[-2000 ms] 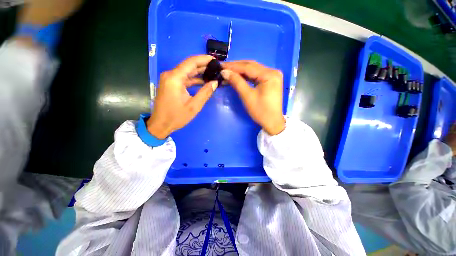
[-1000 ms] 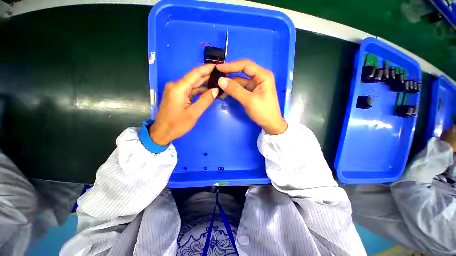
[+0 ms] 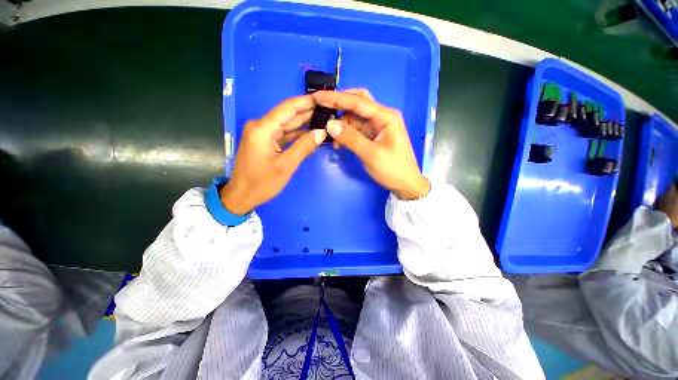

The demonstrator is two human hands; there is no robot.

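Note:
A small black housing [image 3: 322, 119] is held between the fingertips of both hands over the upper half of the blue work tray [image 3: 334, 265]. My left hand [image 3: 269, 154], with a blue wrist strap, holds it from the left. My right hand [image 3: 377, 141] holds it from the right. The fingers hide much of it. A second black block [image 3: 320, 80] lies in the tray just beyond the fingertips, with thin reddish wires at its upper left and a thin pale rod [image 3: 339, 63] at its right. Several tiny black parts [image 3: 305, 250] lie near the tray's near edge.
A right-hand blue tray [image 3: 554, 261] holds black units [image 3: 548, 113] with green strips. Another blue tray [image 3: 654, 159] stands beyond it at the right edge, by a person's arm. A white rail and green belt run across the back. A striped sleeve shows at lower left.
The other person's hand and arm at upper left have withdrawn. The held housing is slightly lower and turned more upright between my fingertips. Both hands still hold it.

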